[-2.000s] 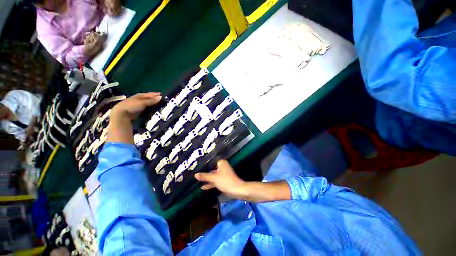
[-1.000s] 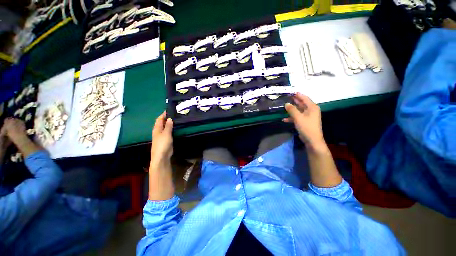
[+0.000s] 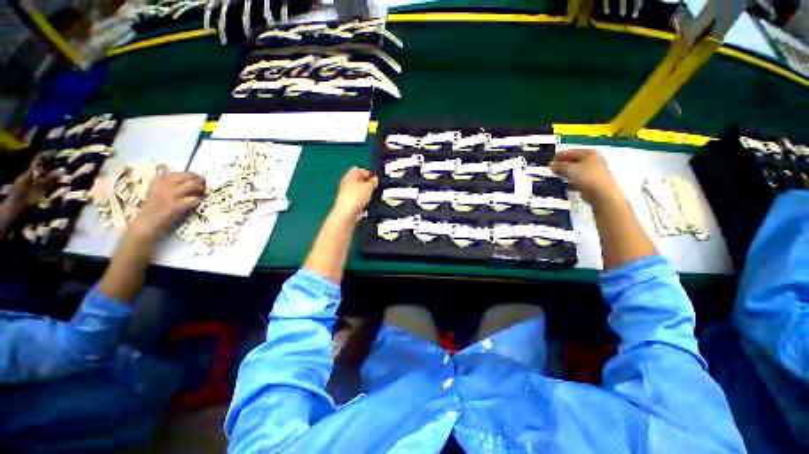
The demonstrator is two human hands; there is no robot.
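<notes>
The black foam tray [image 3: 479, 253] lies on the green bench in front of me, with four rows of round watches that bear short white straps [image 3: 461, 235]. A small white rectangle [image 3: 522, 183] stands out among the watches at the right of the second row. My left hand [image 3: 357, 193] has its fingers curled at the tray's left edge. My right hand [image 3: 581, 168] has its fingertips at the tray's right edge, near the back corner. The fingertips of both hands are partly hidden.
Loose straps [image 3: 232, 199] lie heaped on a white sheet [image 3: 284, 160] at left, where a neighbour's hand [image 3: 168, 199] reaches. Another strap-filled tray [image 3: 310, 99] lies behind. Long straps [image 3: 679, 208] lie on a sheet at right. A yellow post [image 3: 661, 89] stands at back right.
Both hands have moved from the tray's front corners up to its left and right sides. The tray now lies squarer in view, and the neighbour's hand has come over the straps.
</notes>
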